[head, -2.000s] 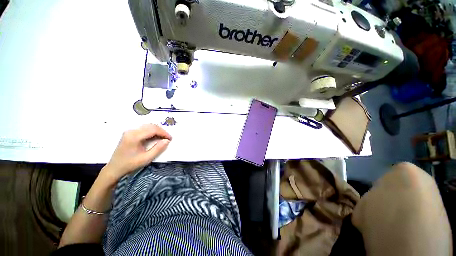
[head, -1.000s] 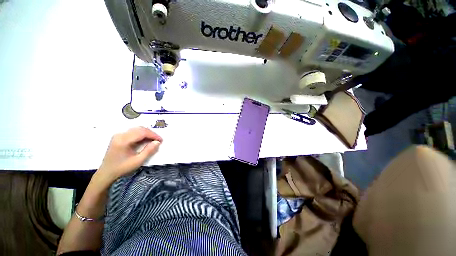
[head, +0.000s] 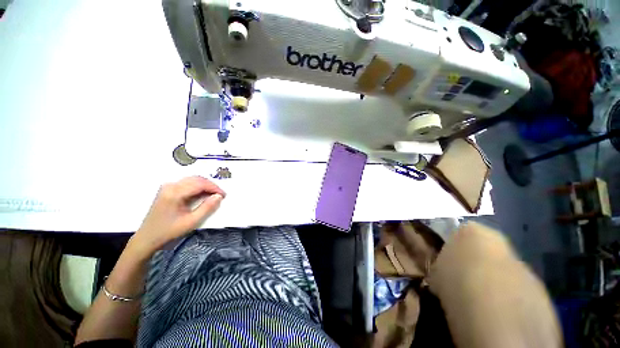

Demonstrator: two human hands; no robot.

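Note:
My left hand (head: pixel 178 209) rests at the front edge of the white table, left of centre. Its fingers are curled, thumb tip against the index finger, with nothing visible in them. A phone with a purple screen (head: pixel 340 186) lies right of it, its lower end at the table edge. The white brother sewing machine (head: pixel 306 42) stands behind. Its presser foot and needle (head: pixel 226 115) are over the needle plate, with no cloth under them. A tiny brown scrap (head: pixel 221 173) lies in front. A blurred bare bent arm is at the lower right; my right hand is not visible.
Dark thread snips (head: pixel 408 170) lie by the bed's right end. Stacked brown pieces (head: pixel 463 171) lie on the table's right corner. A pale bin (head: pixel 368 272) right of my lap holds brown cloth (head: pixel 400 321). Brown cloth (head: pixel 27 289) hangs at lower left. A black stand is at right.
The blurred bent arm at the lower right has moved left, over the bin. The view has shifted slightly. My left hand keeps its pose, and the phone stays put.

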